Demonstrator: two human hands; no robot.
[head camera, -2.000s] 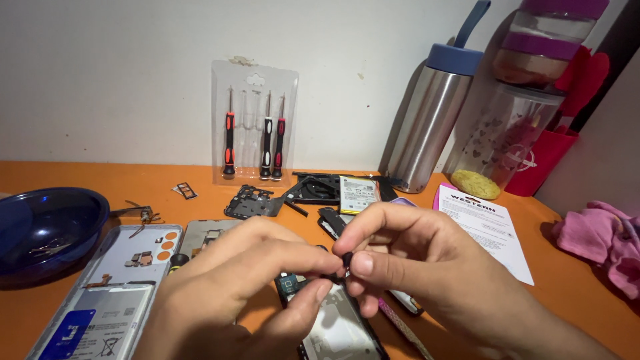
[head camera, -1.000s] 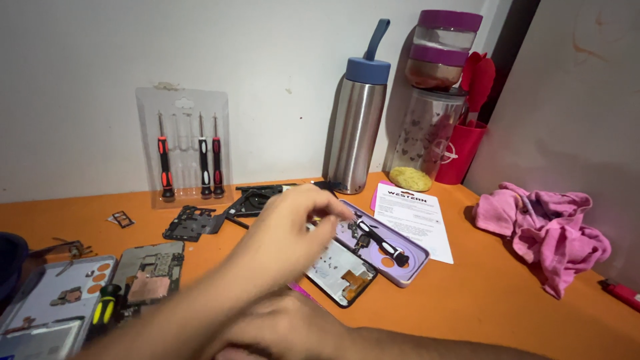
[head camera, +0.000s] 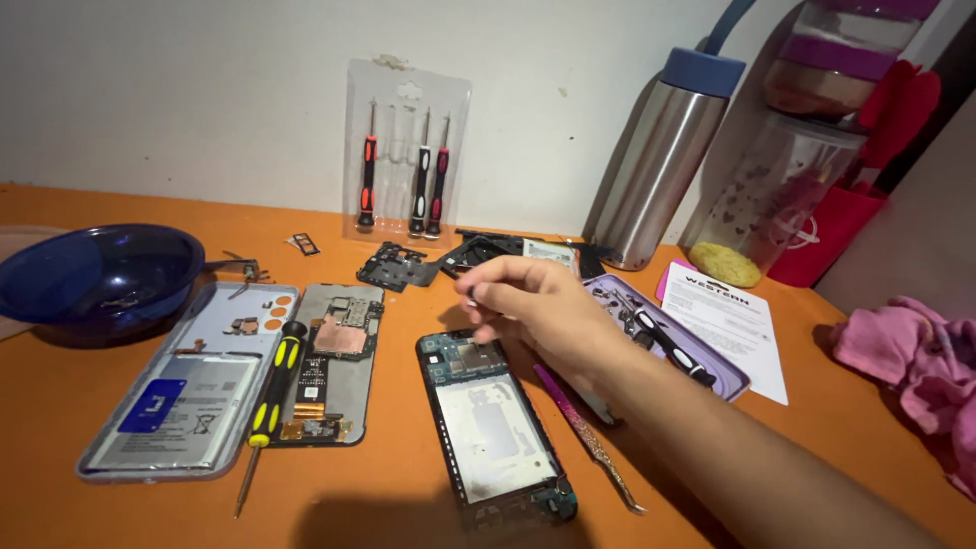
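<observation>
My right hand (head camera: 534, 305) is above the top end of an opened phone frame (head camera: 488, 435), pinching a small dark part (head camera: 470, 292) between thumb and fingers; the part is too small to name. My left hand is out of view. Tweezers with a pink and gold handle (head camera: 583, 435) lie just right of the frame. To the left are a phone screen assembly with a circuit board (head camera: 343, 328), a yellow and black screwdriver (head camera: 278, 381) resting along its edge, and a lilac phone back cover (head camera: 114, 427) with a battery (head camera: 183, 419) on it.
A blue bowl (head camera: 99, 274) stands at the left. Black phone parts (head camera: 396, 265) and a screwdriver pack (head camera: 408, 152) are at the back. Rightward are a purple cover (head camera: 724, 385) holding a screwdriver (head camera: 671, 347), a steel bottle (head camera: 667, 168), printed paper (head camera: 732, 328) and pink cloth (head camera: 907, 366).
My left hand, seen working with the right two seconds ago, has left the view. My right hand is now over the top of the opened phone frame. The view has shifted.
</observation>
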